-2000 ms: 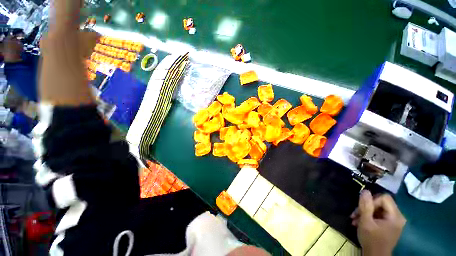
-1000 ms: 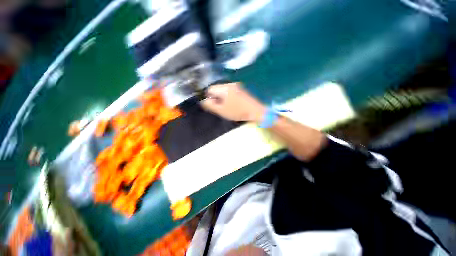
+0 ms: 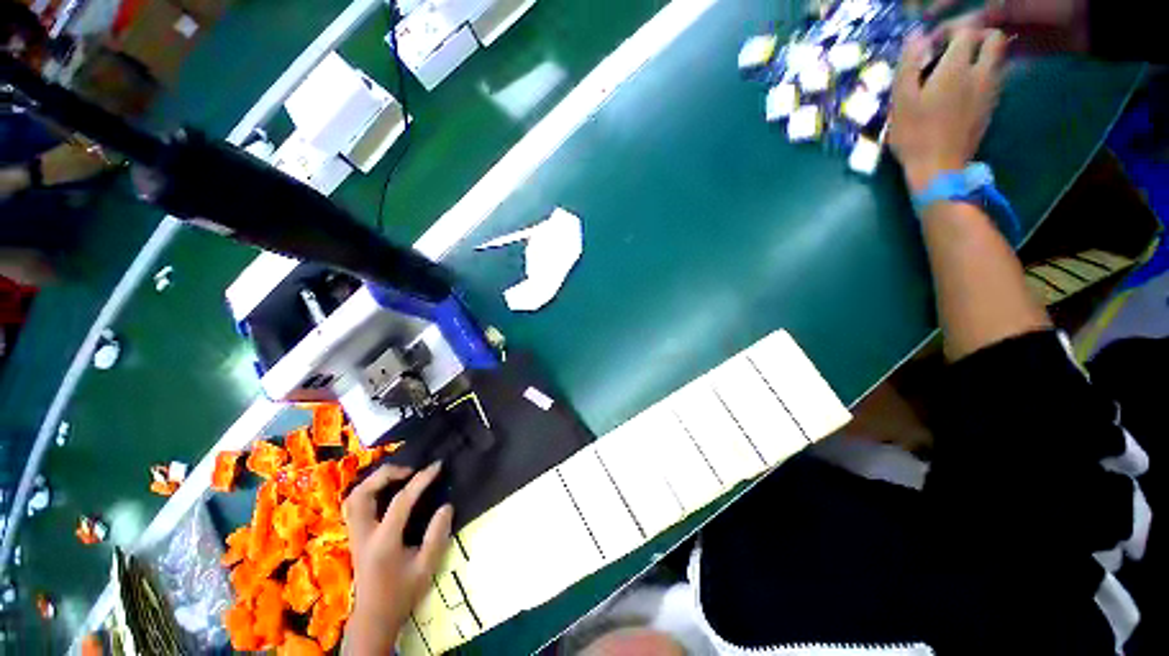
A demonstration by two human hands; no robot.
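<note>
Small circuit boards with white, yellow-edged batteries [image 3: 820, 83] lie piled at the upper right. My right hand [image 3: 946, 103], with a light-blue wrist strap, is at the pile's right edge; whether its fingers hold a piece is hidden. My left hand [image 3: 397, 538] is low over the near left end of the black mat [image 3: 519, 442], fingers apart, with nothing seen in it. Orange housings [image 3: 295, 538] are heaped just left of it. A strip of cream adhesive pads [image 3: 641, 474] runs along the bench's near edge. A small white piece [image 3: 538, 399] lies on the mat.
The white and blue feeder [image 3: 372, 346] stands behind the mat, with a thick black screwdriver [image 3: 282, 212] slanting above it. Crumpled white paper [image 3: 549, 263] lies to its right. Another person's hand [image 3: 994, 16] reaches in at the top right. White boxes [image 3: 340, 109] stand beyond the rail.
The view has swung right and sharpened. My right hand has moved from the feeder's front to the board pile. My left hand now shows beside the housings.
</note>
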